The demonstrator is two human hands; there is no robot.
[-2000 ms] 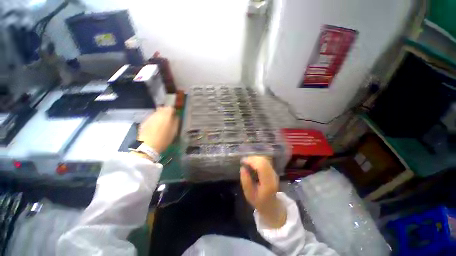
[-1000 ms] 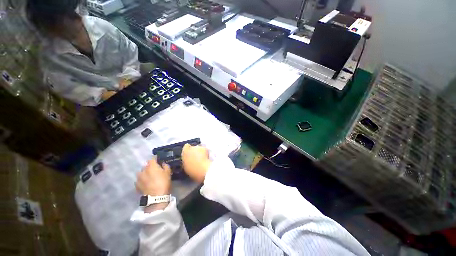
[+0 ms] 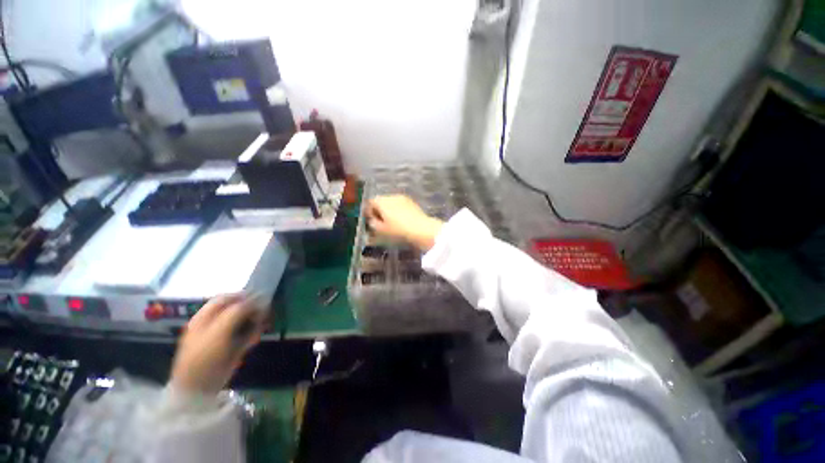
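Note:
The stack of clear blister trays [image 3: 412,306] stands on the bench, right of the machine, with dark square parts in pockets of its top tray. My right hand [image 3: 403,222] reaches over the stack's left side, fingertips bent down at a pocket; whether they grip a part is hidden. My left hand [image 3: 215,342] is raised before the machine's front edge, blurred, with a dark patch at its fingers that I cannot make out. A loose square part [image 3: 327,295] lies on the green mat between machine and stack.
The white benchtop robot [image 3: 136,303] is at left, with a black-panelled white box [image 3: 285,176] behind. A black tray [image 3: 36,402] is lower left. A cable with white connector [image 3: 319,347] hangs at the bench edge. A red box [image 3: 579,262] is right of the stack.
The view has swung right, away from the white tray and black fixture. My hands have parted from the fixture; the right is now over the tray stack, the left is in the air.

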